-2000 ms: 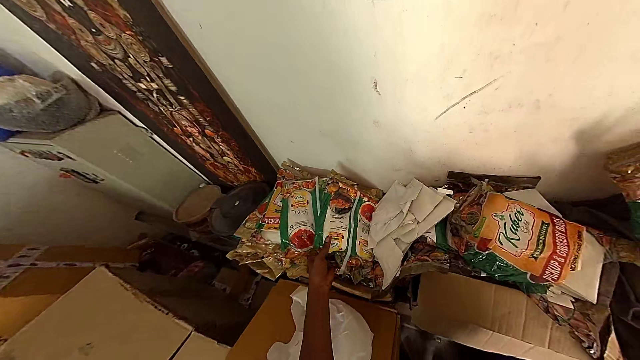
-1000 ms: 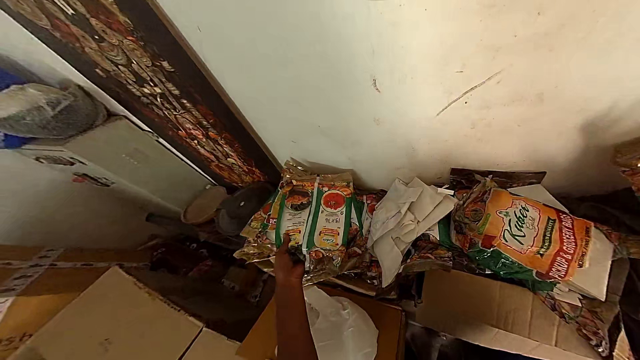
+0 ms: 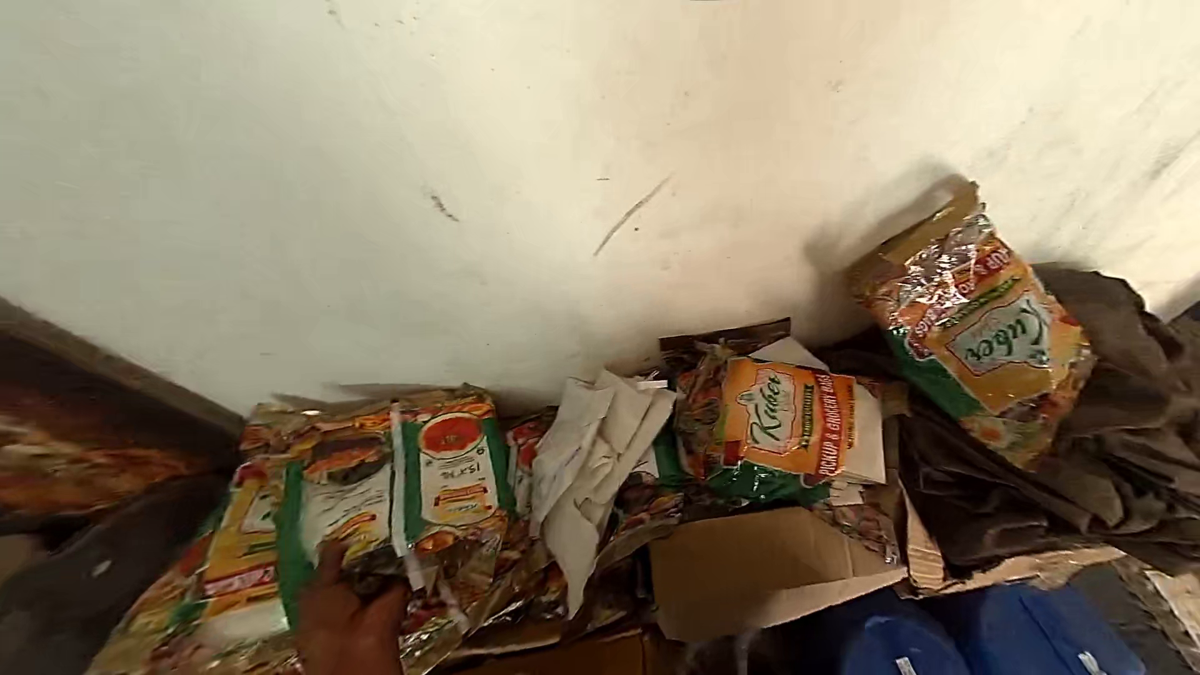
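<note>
My left hand (image 3: 352,619) is at the bottom left, its fingers closed on the lower edge of a printed plastic packet (image 3: 455,469) with green, white and red panels. Part of the grip is blurred and dark. Under and left of it lies another orange and green plastic packet (image 3: 244,553). Crumpled whitish paper (image 3: 591,459) lies to the right of these. My right hand is out of view.
Farther right are an orange packet of paper bags (image 3: 787,417) and a second one (image 3: 984,328) leaning near the wall on dark brown cloth (image 3: 1012,506). A cardboard flap (image 3: 750,562) and blue items (image 3: 1031,628) are below. A framed picture (image 3: 84,459) stands left.
The view has swung to the right, bringing the second orange packet and the blue items into view. My left hand remains at the lower edge of the packets on the left.
</note>
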